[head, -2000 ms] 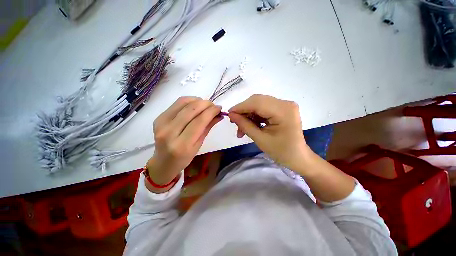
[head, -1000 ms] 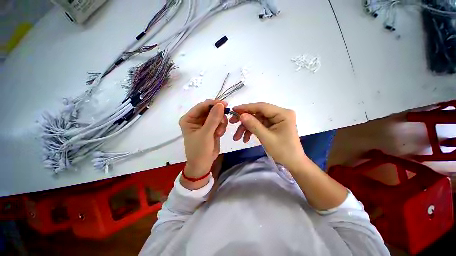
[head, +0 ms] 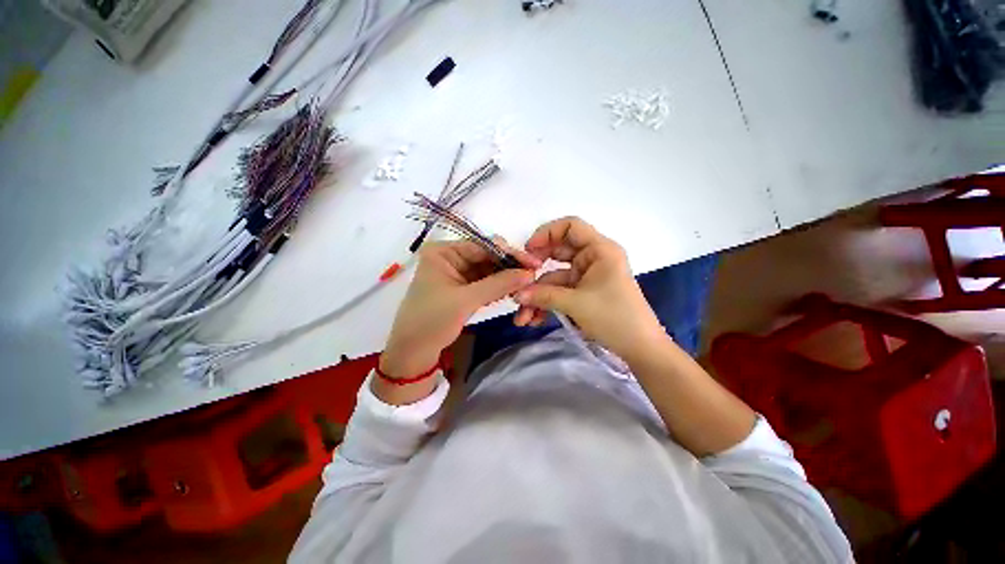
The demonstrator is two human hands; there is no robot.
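Observation:
My left hand (head: 457, 294) and my right hand (head: 590, 284) meet above the table's front edge. My left fingers pinch a cable's core wires (head: 463, 226), which fan out to the upper left. My right fingertips hold the same cable where its white jacket (head: 570, 323) runs down toward my lap. The exact spot between the fingertips is partly hidden. A second cable (head: 331, 316) lies on the table behind my left hand, with an orange-red band (head: 390, 271), a black piece and fanned wires (head: 472, 183).
A large bundle of white cables (head: 165, 303) with a brown-purple wire tuft (head: 284, 160) lies at left. A black housing (head: 441, 72) and small white bits (head: 637, 108) lie further back. A dark mass (head: 957, 55) is at top right. Red stools (head: 893, 408) stand below the table.
The held cable's wires now fan out above my left hand, and its white jacket shows below my right hand. The orange-red band has come into view. The camera view has shifted slightly.

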